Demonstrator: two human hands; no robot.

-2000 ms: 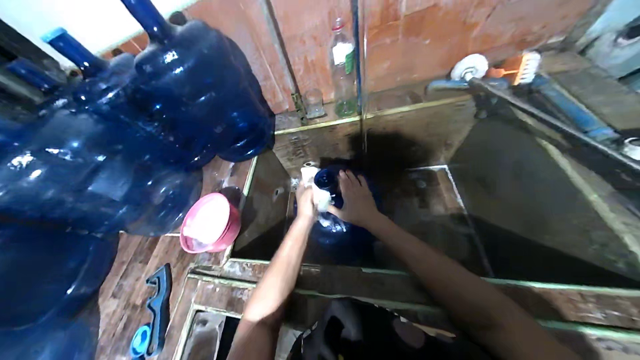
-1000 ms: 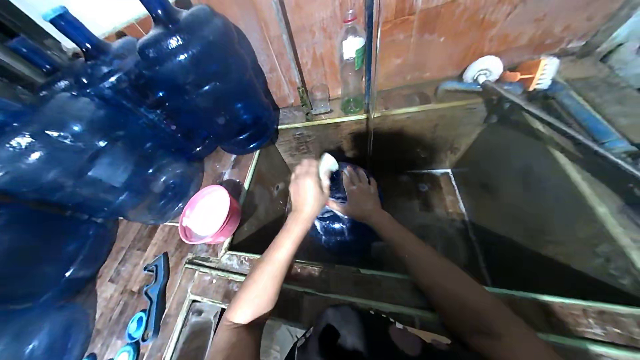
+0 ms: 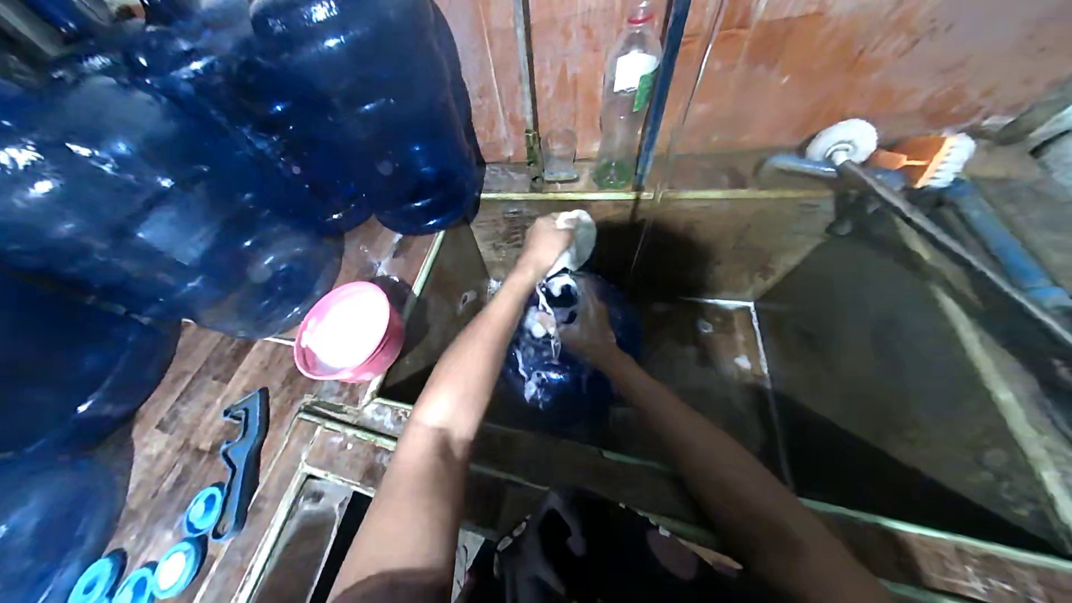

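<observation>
A blue plastic water jug [image 3: 548,381] stands in a tiled basin [image 3: 670,335], its neck up and white suds on its shoulder. My left hand [image 3: 548,241] is closed on a white cloth or sponge [image 3: 579,243], held just above and behind the jug's mouth. On the right side of the neck lies my right hand [image 3: 590,331], its fingers around the neck and partly blurred. The lower part of the jug is in shadow.
Large blue jugs [image 3: 352,109] crowd the left, beside a pink bowl [image 3: 389,343], a blue plastic tool [image 3: 243,461] and blue caps [image 3: 178,568]. A clear bottle [image 3: 621,109] stands on the back ledge. Long-handled brushes [image 3: 930,159] lie at the right.
My left hand has lifted off the jug's neck with the white cloth or sponge and moved up, away from me. My right hand stays at the neck. More suds show on the jug.
</observation>
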